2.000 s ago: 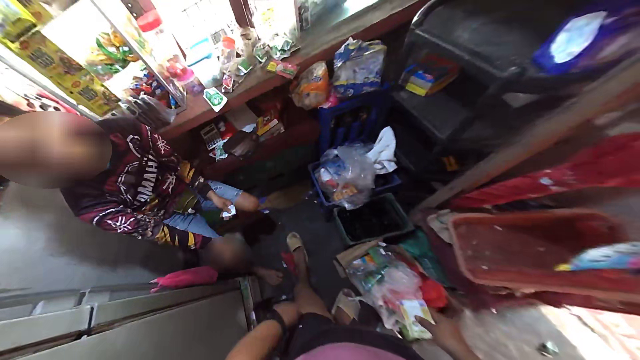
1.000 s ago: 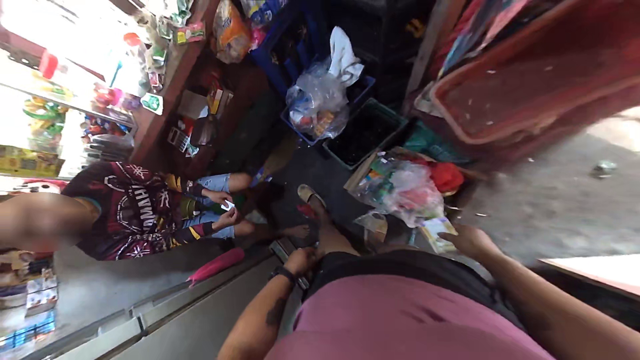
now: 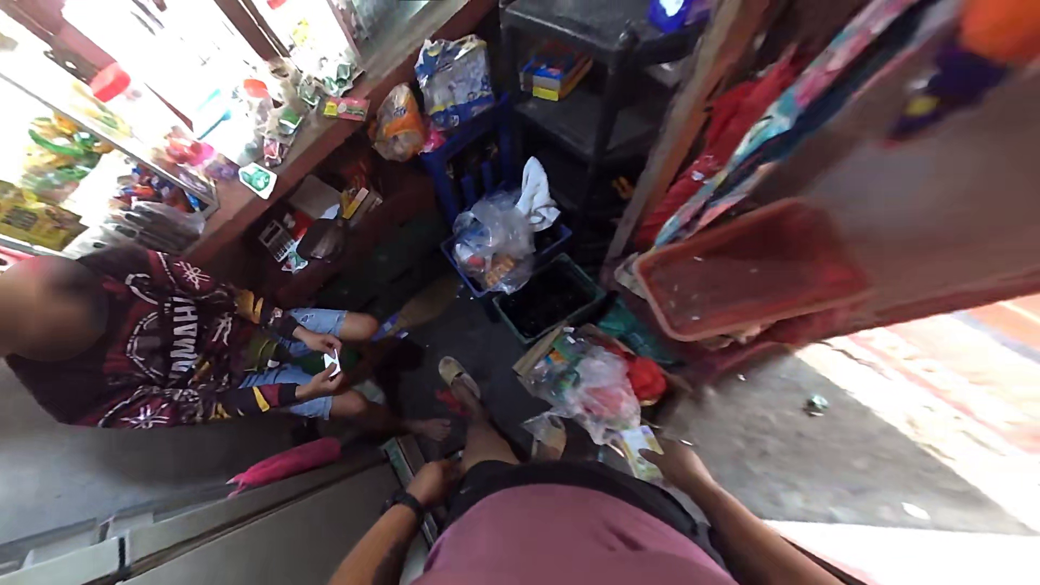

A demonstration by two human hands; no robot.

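Observation:
My right hand [image 3: 676, 461] grips a white and yellow packet [image 3: 639, 449] low at my right side, its fingers over the packet's edge. Just beyond it, a clear plastic bag [image 3: 603, 388] and a red plastic bag [image 3: 646, 379] lie on a cardboard box [image 3: 538, 349] filled with colourful packets. My left hand [image 3: 433, 483], below a dark wristwatch, is beside my left thigh with its fingers curled; whether it holds anything cannot be told. The sandal [image 3: 459, 378] on my left foot rests on the dark floor.
A seated person [image 3: 162, 341] at the left holds a small white piece. Ahead stand a green crate [image 3: 548, 299], a blue chair [image 3: 467, 175] and a black shelf [image 3: 569, 122]. A red plastic basin [image 3: 747, 272] is at the right, and a pink cloth roll [image 3: 284, 465] lies near the grey cabinet [image 3: 268, 528].
The view has turned over the last two seconds. My right hand keeps its grip on the packet. The seated person's hands have come together around the small white piece since the earliest frame.

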